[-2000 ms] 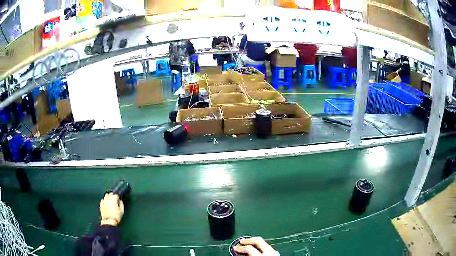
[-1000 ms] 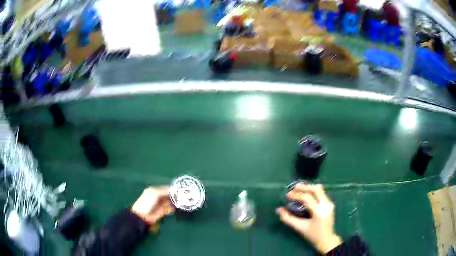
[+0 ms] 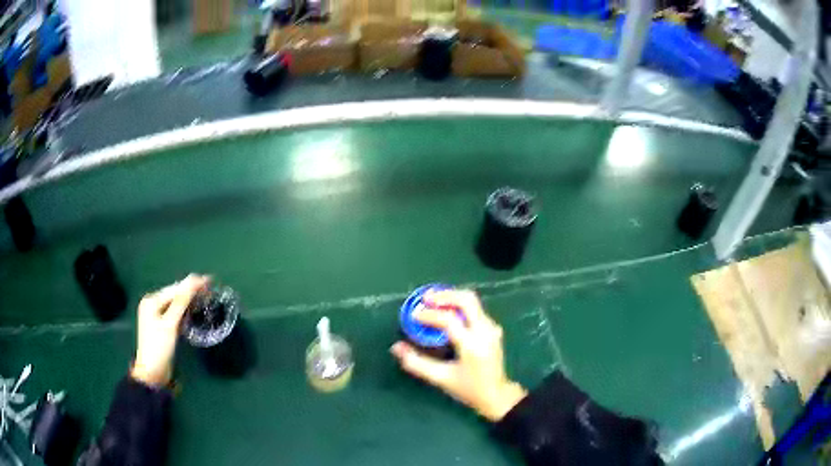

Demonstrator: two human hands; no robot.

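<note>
My right hand [image 3: 460,350] is around the top of a speaker unit [image 3: 426,316] whose rim glows blue, with some red under the fingers. The unit stands on the green bench. My left hand [image 3: 166,328] has its fingertips at the left rim of a dark black unit [image 3: 219,332], whose top faces up. Between the hands stands a small clear jar [image 3: 329,366] with yellowish liquid and a white stick in it. Another black unit [image 3: 507,229] stands beyond my right hand.
More black units are on the green surface at left [image 3: 100,282], far left [image 3: 18,223] and right [image 3: 699,211]. A cardboard sheet [image 3: 761,319] lies at right by a metal post [image 3: 770,146]. White cables [image 3: 14,400] are at lower left. Cardboard boxes [image 3: 392,50] stand beyond.
The view has swung. The unit at my right hand now glows blue; it was dark. The unit at my left hand has gone from a pale, bright top to a dark one.
</note>
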